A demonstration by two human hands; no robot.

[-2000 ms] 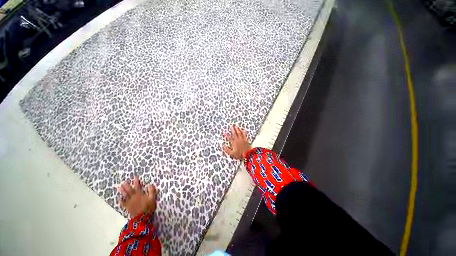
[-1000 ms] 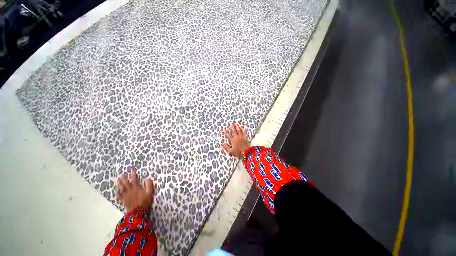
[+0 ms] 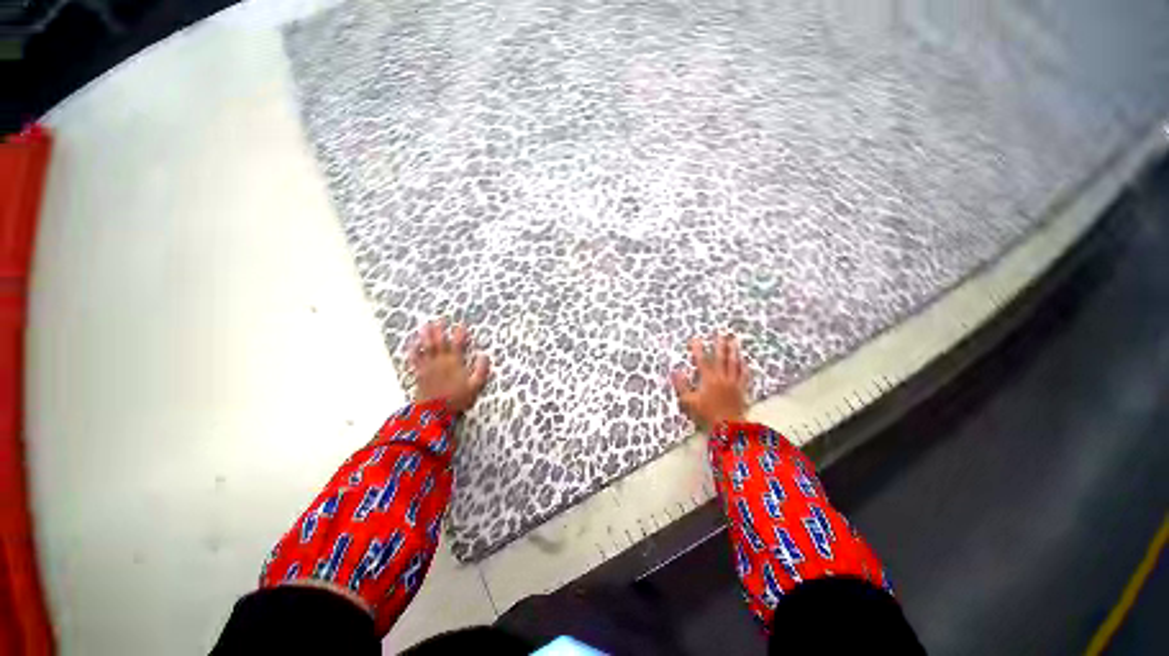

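Observation:
The leopard-print fabric (image 3: 603,231) lies flat on the off-white table (image 3: 167,320), its near corner at the lower middle. My left hand (image 3: 445,368) rests palm down with fingers apart on the fabric near its left edge. My right hand (image 3: 714,382) rests palm down, fingers apart, near the fabric's front edge. Both hands hold nothing. Red printed sleeve covers are on both forearms.
Red-orange fabric (image 3: 18,385) lies along the far left. Dark scale marks (image 3: 641,525) run along the table's near edge. The grey floor with a yellow line (image 3: 1135,583) is at the right.
The view has turned left, so the fabric's corner and the red-orange fabric now show. My hands are now nearly level with each other, still flat on the leopard-print fabric.

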